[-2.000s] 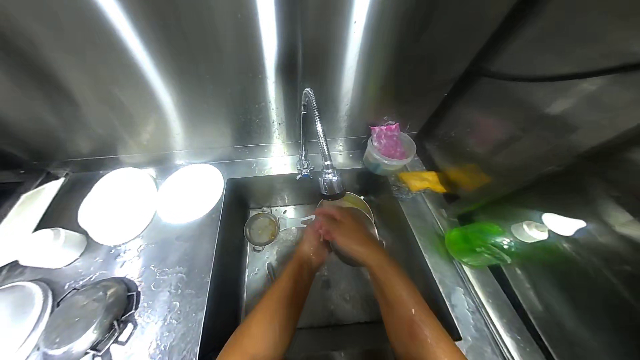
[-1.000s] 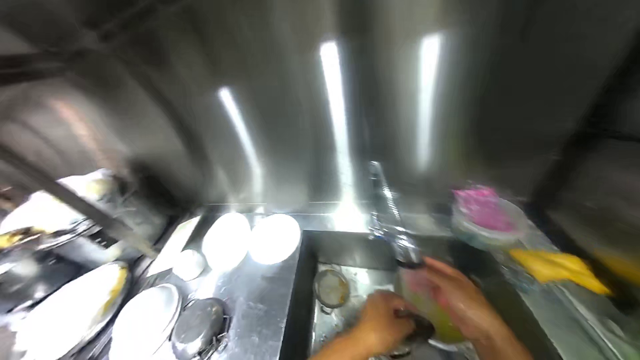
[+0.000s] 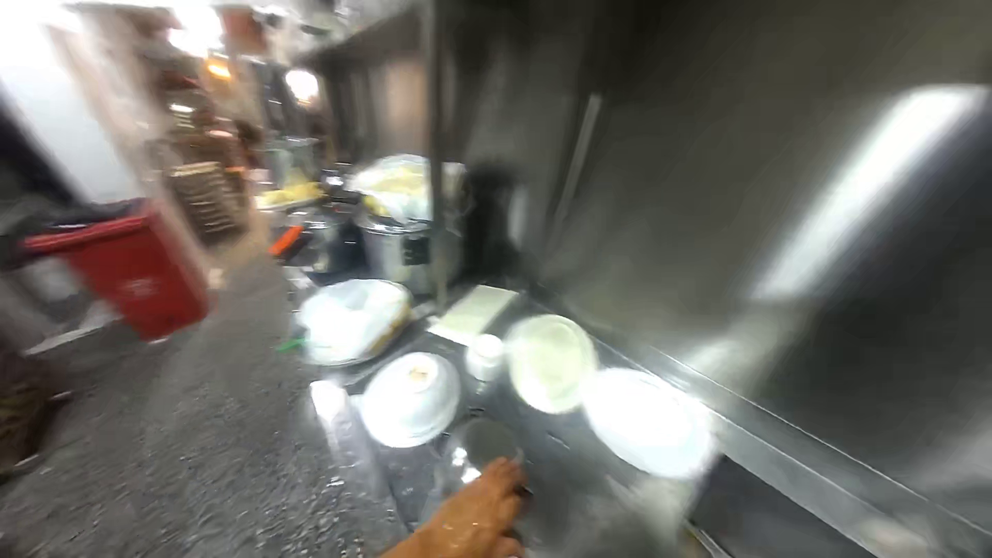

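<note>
My left hand (image 3: 477,515) reaches over the steel counter at the bottom centre, its fingertips at the rim of a dark round metal pan or lid (image 3: 487,440). Blur hides whether the fingers grip it. Just beyond lies a white domed lid (image 3: 411,399) with a knob. To the right are a pale round plate or lid (image 3: 552,363) and a bright white one (image 3: 649,422); a small white container (image 3: 485,356) stands beside the pale one. My right hand is out of view.
A bag-covered bowl (image 3: 353,322) and a pale flat board (image 3: 474,311) lie farther along the counter (image 3: 573,480). Behind them stands a large metal pot (image 3: 399,252) by an upright post. A red bin (image 3: 128,267) stands on the floor at left. A steel wall (image 3: 697,232) rises at right.
The view has swung far left from the sink. My left hand, at the sink with my right and a dark object one second ago, is now over the counter at the dark pan or lid.
</note>
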